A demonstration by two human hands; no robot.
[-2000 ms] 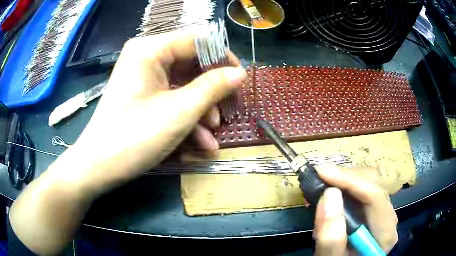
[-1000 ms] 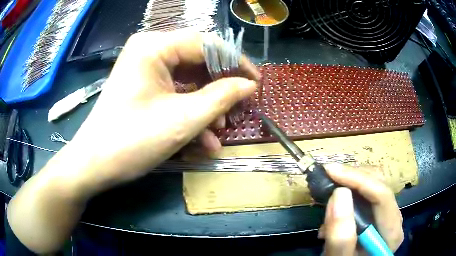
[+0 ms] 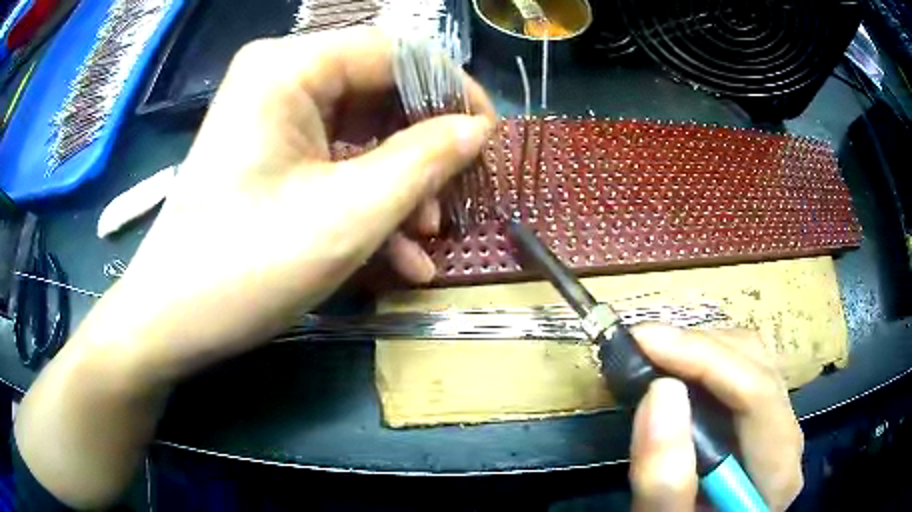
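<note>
My left hand [image 3: 300, 200] holds a bunch of thin wire leads [image 3: 432, 85], silvery at the top and brownish lower down, over the left part of the dark-red pin block [image 3: 680, 190]. My right hand [image 3: 715, 415] grips the soldering iron [image 3: 560, 280] like a pen. Its dark tip is at the block, just right of the bunch's lower ends. Two leads stand up from the block near the tip, brownish below and silvery above. My left hand hides the block's left end.
Solder wire lengths [image 3: 450, 324] lie across a tan cardboard pad [image 3: 480, 385]. A flux pot [image 3: 490, 18] with a brush and a black fan [image 3: 740, 50] are behind. A blue tray [image 3: 50, 180], black tray [image 3: 190, 75] and white-handled knife [image 3: 135, 205] are left.
A second lead now stands beside the one seen before. The left hand's bunch and the iron tip have shifted slightly left. The whole view has shifted a little.
</note>
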